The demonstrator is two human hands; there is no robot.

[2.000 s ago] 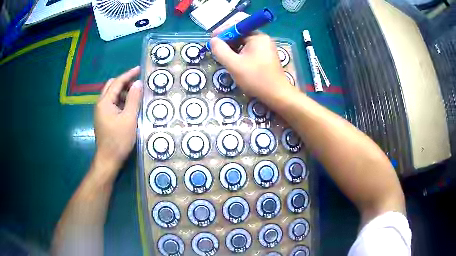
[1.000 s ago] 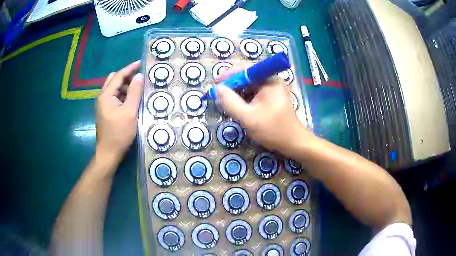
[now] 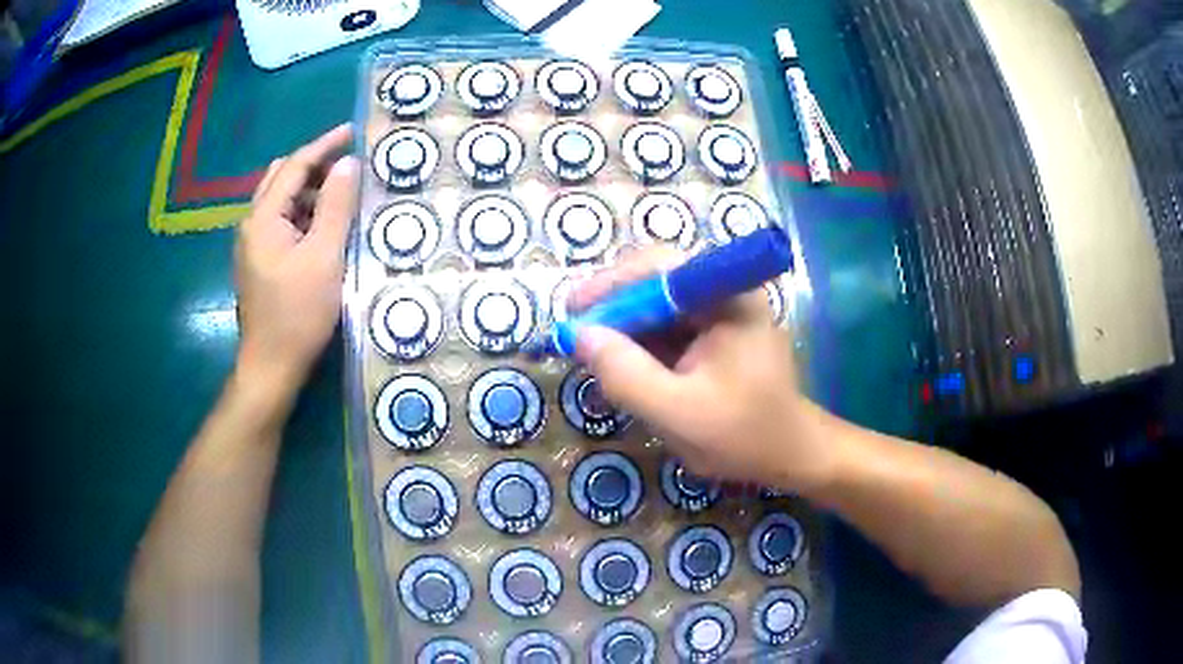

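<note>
A clear blister tray (image 3: 448, 354) holds rows of round components (image 3: 505, 405) with pale rings and shiny centres, five across. Its near end is cut off by the picture's lower edge. My right hand (image 3: 707, 370) holds a thick blue marker pen (image 3: 688, 293) over the tray. The pen slants with its tip down to the left, beside the second component of the fourth row from the far end. My right hand hides some components on the right. My left hand (image 3: 296, 266) rests at the tray's left edge, fingers curled against it, holding no separate object.
A tray stack (image 3: 967, 208) with a tan cardboard sheet (image 3: 1103, 195) stands at right. A white-barrelled pen (image 3: 804, 110) lies beyond the tray's right side. A white fan (image 3: 311, 29), paper slips (image 3: 597, 23) and papers at upper left show at the far edge. Yellow and red tape lines the green surface.
My right hand with the marker has moved from the far rows toward me, to the fourth row. The whole view has shifted, so the tray and fan sit higher. My left hand stays at the tray edge.
</note>
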